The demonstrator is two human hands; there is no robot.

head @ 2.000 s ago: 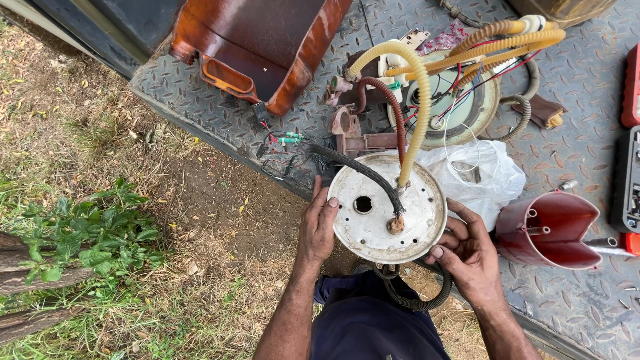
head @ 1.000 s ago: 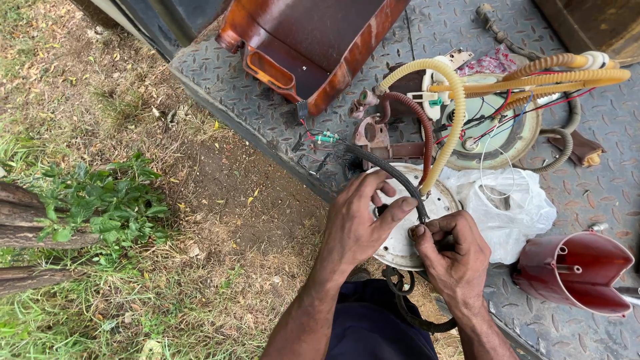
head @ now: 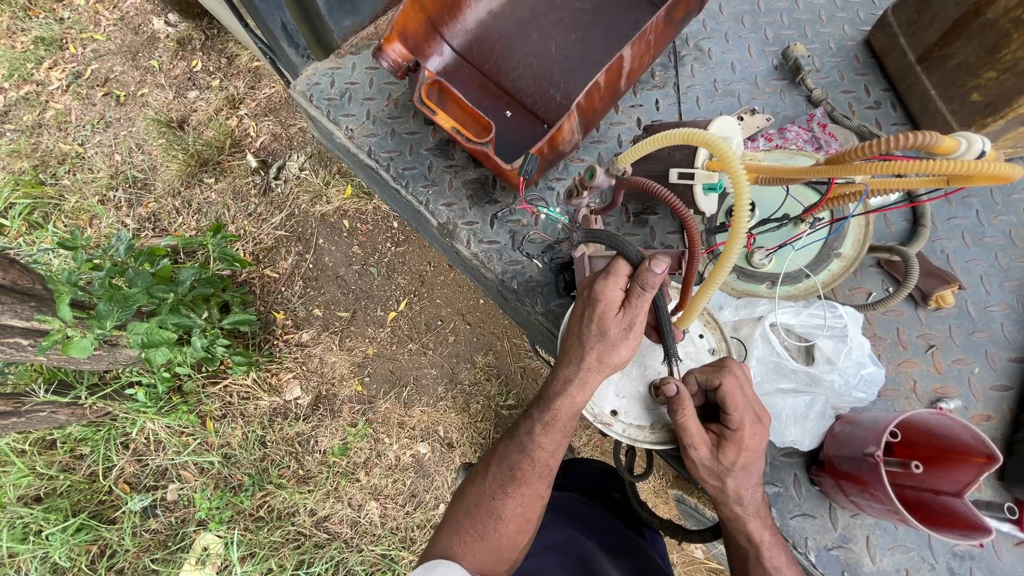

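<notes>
My left hand (head: 612, 320) pinches a black braided cable sleeve (head: 662, 320) near its frayed lower end, above a round off-white metal flange plate (head: 628, 392). Wires show below the frayed end. My right hand (head: 720, 424) has its thumb and fingers closed around the bottom of those wires at the plate; the exact grip point is partly hidden. A cream corrugated hose (head: 740, 216) and a reddish-brown corrugated hose (head: 684, 216) arch up from the plate to a brownish plastic fitting (head: 592, 180). Thin wires with green connectors (head: 552, 214) lie past the sleeve's upper end.
On the diamond-plate metal bed (head: 496, 256) lie a cut-open orange-brown plastic container (head: 552, 72), a second flange (head: 800, 256) with yellow hoses and wires, a clear plastic bag (head: 840, 368), a dark red plastic cup (head: 904, 472) and a brown container (head: 952, 64). A black corrugated tube (head: 672, 528) hangs below the plate.
Two seconds ago both hands held the plate by its rim. My left hand has moved onto the braided sleeve and my right hand to the wires at its lower end. The view has shifted.
</notes>
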